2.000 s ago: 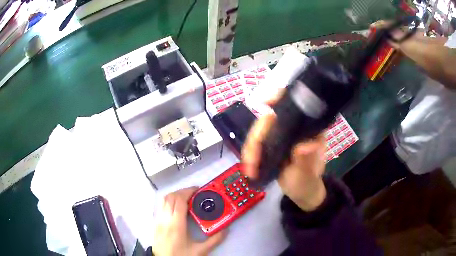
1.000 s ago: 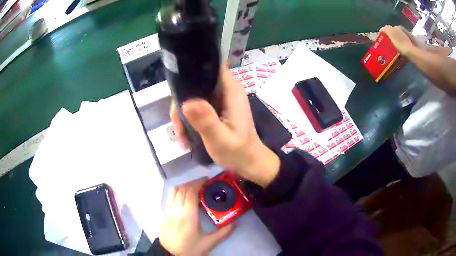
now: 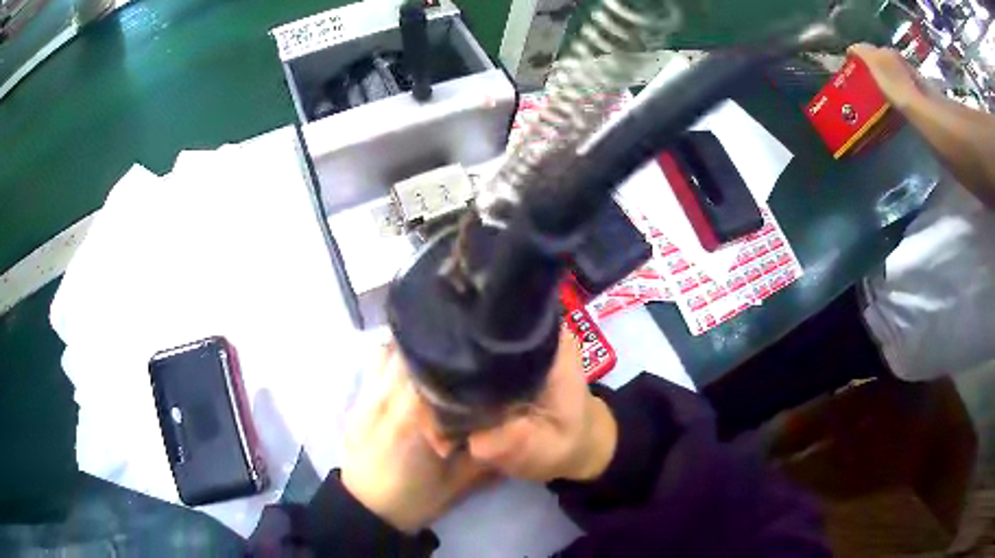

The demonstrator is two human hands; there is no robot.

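The black electric screwdriver stands nearly upright in front of me, its top end towards the camera, with a thick cord and a coiled spring. My right hand is wrapped around its lower body. My left hand is close beside it, low down; its fingers are partly hidden. The red radio lies face up under the screwdriver; only its keypad end shows. The bit tip and the rest of the radio are hidden. The screw feeder stands just behind, its metal pick-up head partly covered.
A black-backed radio lies on white sheets at left. Another lies on paper over label sheets at right. A dark device is beside the feeder. A person's hand holds a red box far right.
The screwdriver has come down from in front of the feeder to over the red radio, top now towards the camera. My hands are now close together. The view has shifted slightly.
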